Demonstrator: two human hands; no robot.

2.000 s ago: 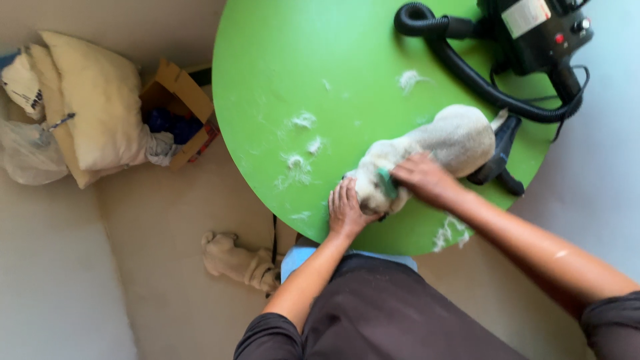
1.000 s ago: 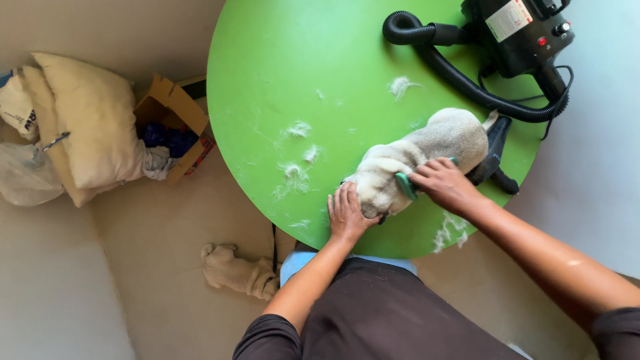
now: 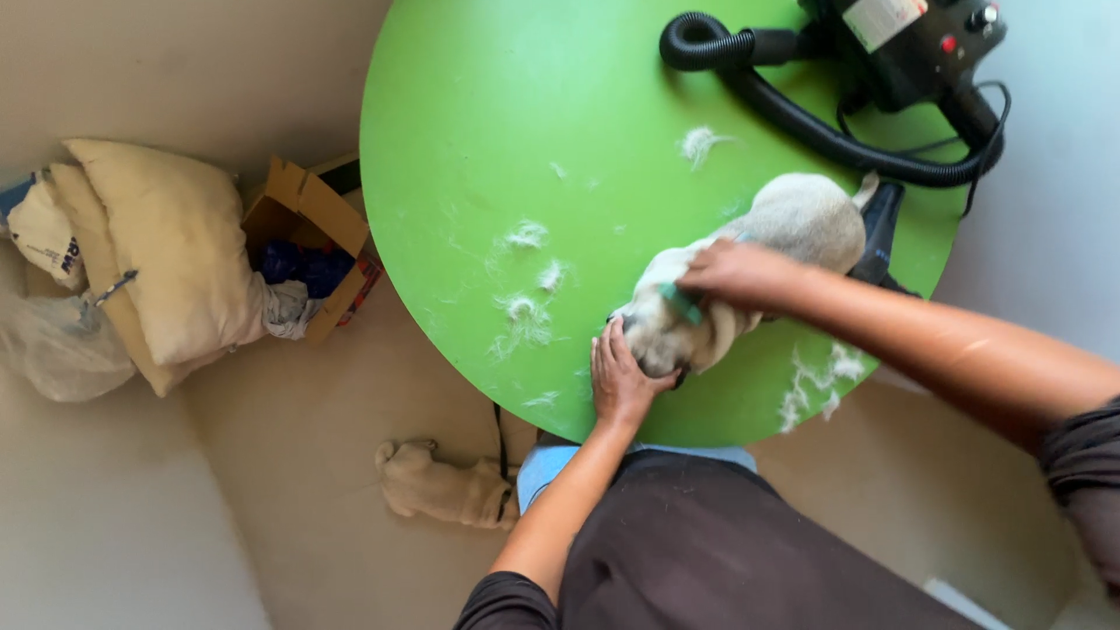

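Observation:
On the round green table (image 3: pixel 455 175) a light-furred dog (image 3: pixel 805 219) faces lower left, its head near the table's front edge. My left hand (image 3: pixel 623 376) rests on the dog's muzzle, fingers spread along one side of the face and thumb on the other. In my right hand (image 3: pixel 744 276) is a green grooming brush (image 3: pixel 681 302), slightly blurred, against the fur behind the dog's head. Tufts of shed fur (image 3: pixel 525 315) lie on the tabletop to the left, and more loose fur (image 3: pixel 818 381) lies near the front right edge.
A black pet dryer (image 3: pixel 919 52) with a ribbed hose (image 3: pixel 805 131) stands at the back right; a black nozzle (image 3: pixel 878 232) lies behind the dog. A second dog (image 3: pixel 446 486) with a leash is on the floor. Cushions (image 3: pixel 175 254) and an open cardboard box (image 3: pixel 328 210) are at left.
My right hand with the brush has moved left from the dog's shoulders toward the back of its head. My left hand has stayed at the dog's face.

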